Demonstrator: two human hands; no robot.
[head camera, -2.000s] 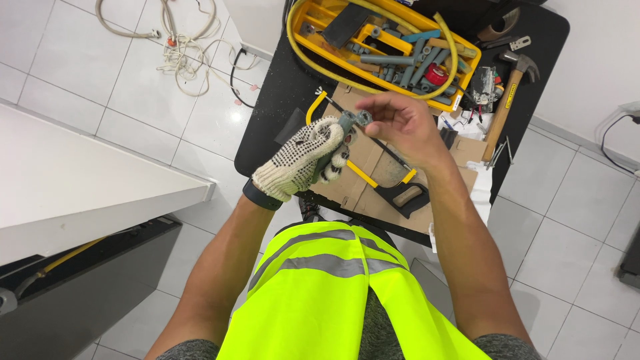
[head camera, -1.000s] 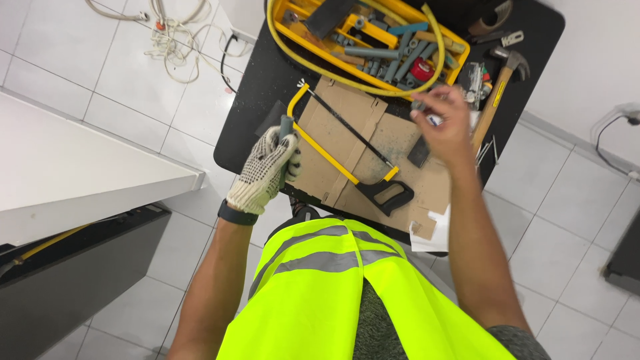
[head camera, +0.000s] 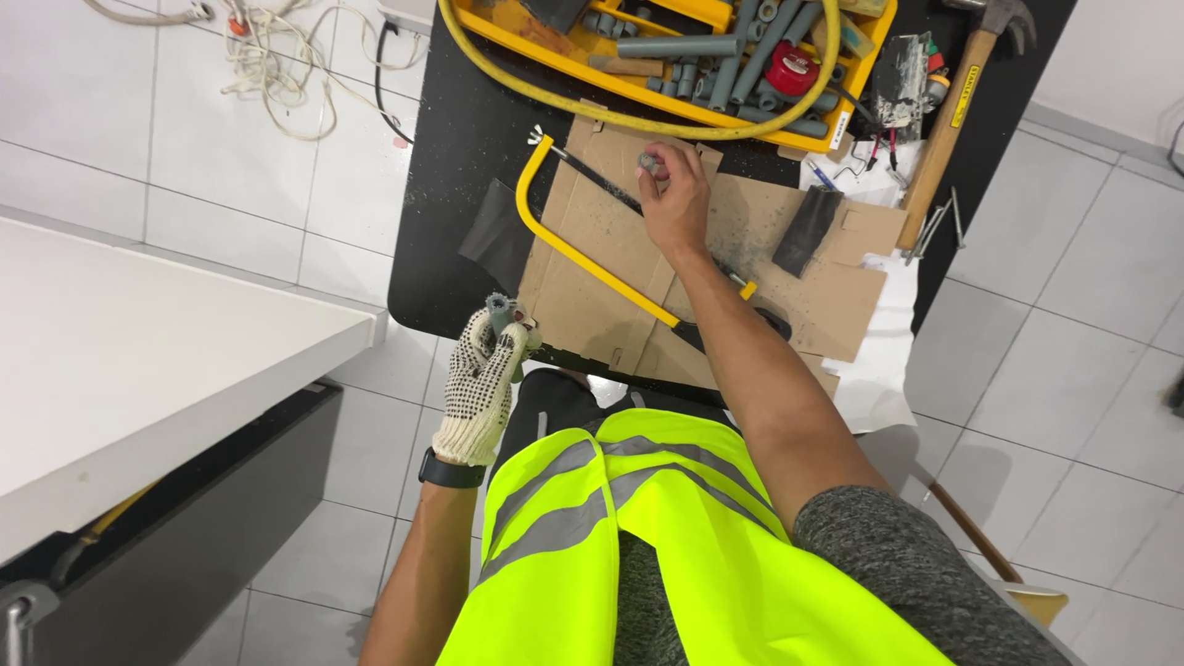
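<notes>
My left hand, in a dotted knit glove, grips a grey plastic pipe piece upright near the table's front left corner. Between the bare fingers of my right hand is a small grey pipe fitting, above the cardboard. A hacksaw with a yellow frame lies on the cardboard; my right forearm hides part of its blade and handle. Beyond my right hand is a yellow tray of grey pipe pieces and fittings.
A yellow hose loops over the tray, beside a red round object. At the right lie a claw hammer, screws and dark sandpaper-like sheet. A white countertop juts in at the left.
My right hand has moved left from near the tray's right part to above the hacksaw blade. Earlier, both hands were together at the pipe piece; now they are apart.
</notes>
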